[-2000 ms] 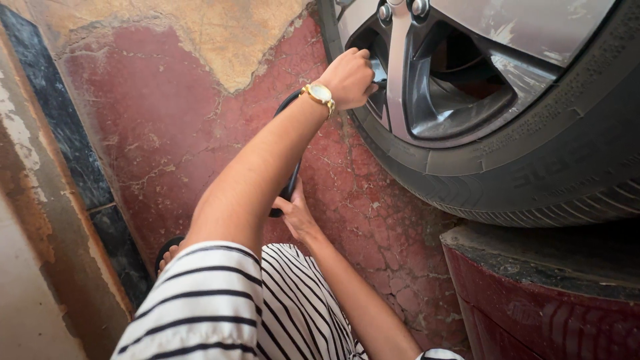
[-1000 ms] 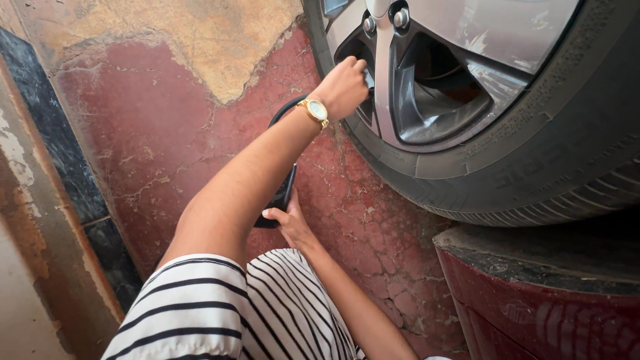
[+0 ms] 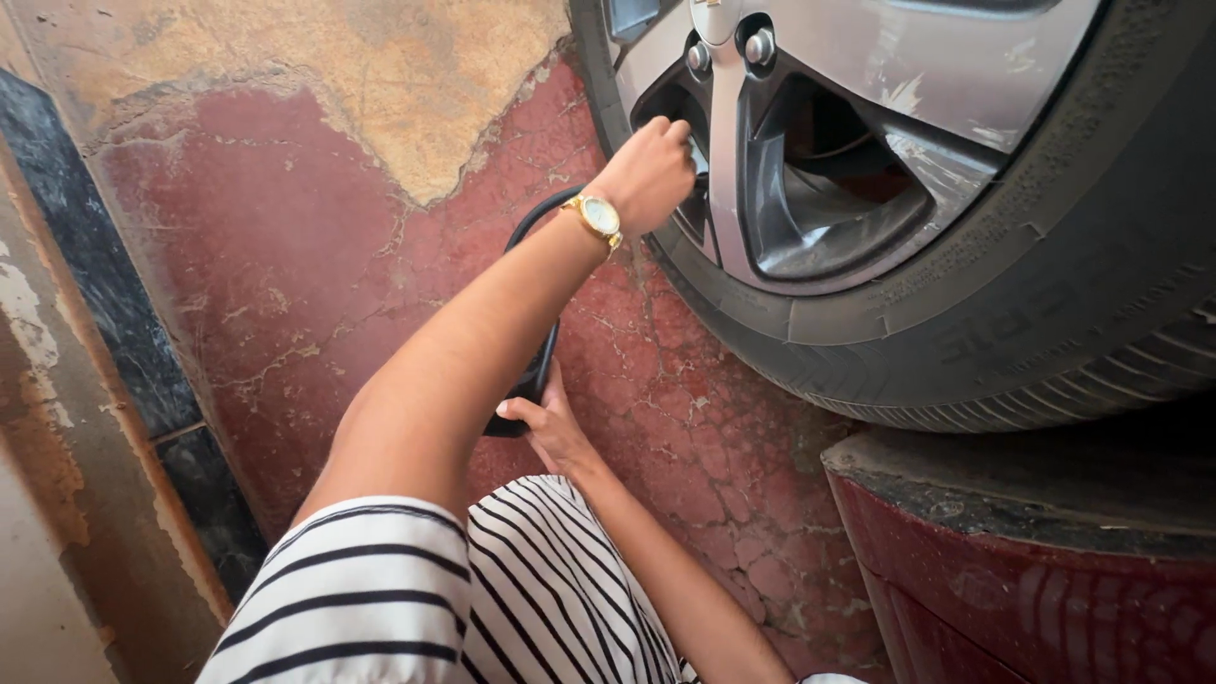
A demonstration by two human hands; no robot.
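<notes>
My left hand (image 3: 651, 180), with a gold watch (image 3: 599, 217) at its wrist, is at an opening between the spokes of a car's alloy wheel (image 3: 730, 161). Its fingers are curled on the end of a black hose, mostly hidden by the hand; a dark bit shows beside the spoke. The black hose (image 3: 532, 217) curves behind my left wrist and forearm down to a black handheld device (image 3: 518, 404). My right hand (image 3: 556, 427) grips this device lower down, its thumb on the near side. My left forearm hides much of the device.
The black tyre (image 3: 855, 351) fills the upper right. Dark red car bodywork (image 3: 1026, 608) with a dirty edge lies below it. Cracked red floor (image 3: 285, 256) with a worn yellowish patch (image 3: 418, 95) is under the hands. A dark tile strip (image 3: 123, 266) and a peeling ledge run along the left.
My right hand and the device have shifted slightly up relative to my lap since the earliest frame. My left hand stays at the same wheel opening.
</notes>
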